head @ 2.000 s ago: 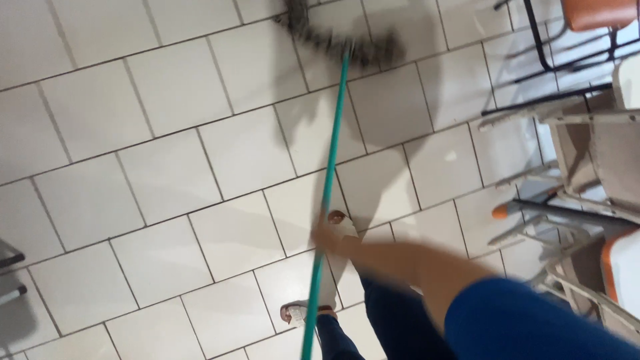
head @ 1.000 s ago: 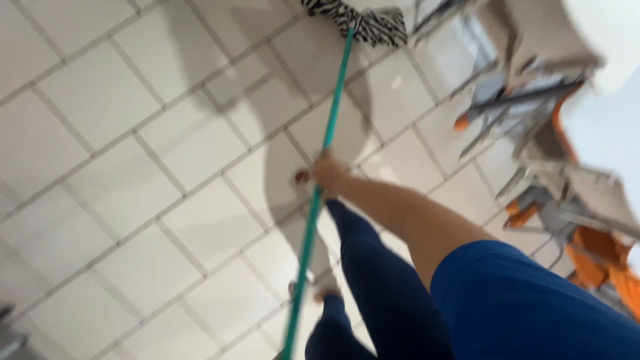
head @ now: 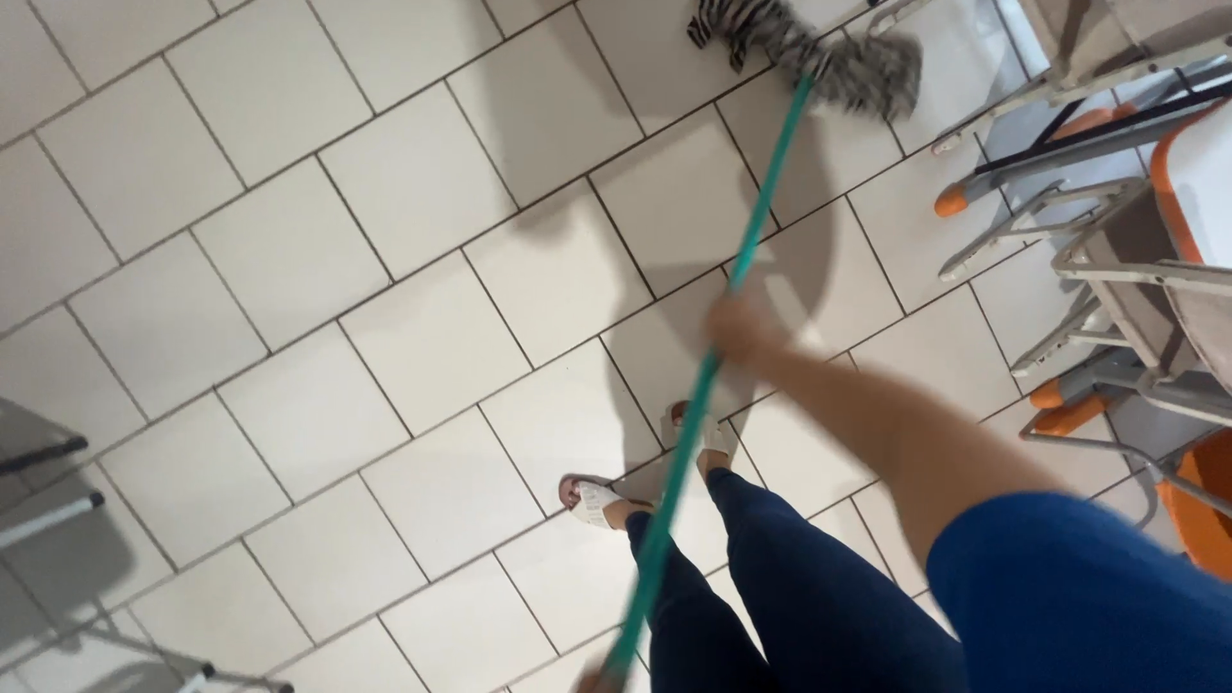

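The green pole of a mop [head: 765, 207] slants down through the middle of the view. My right hand [head: 739, 327] is closed around its middle, slightly blurred, with a bare forearm and blue sleeve behind it. At the bottom edge, only a small, blurred part of my left hand [head: 599, 681] shows, around the lower stretch of the pole. The black-and-white striped cloth mop head [head: 808, 56] lies spread on the tiled floor at the top, its right part blurred.
Folding chairs [head: 1107, 269] with beige-grey frames and orange-tipped table or chair legs [head: 951, 200] crowd the right side. Dark and light metal legs [head: 53, 520] stand at lower left. My feet in white sandals [head: 592, 500] are below the pole, on pale floor tiles [head: 452, 337].
The mop head has moved toward the chairs on the right compared with two seconds ago. My right hand stays on the pole. The view has turned and shifted.
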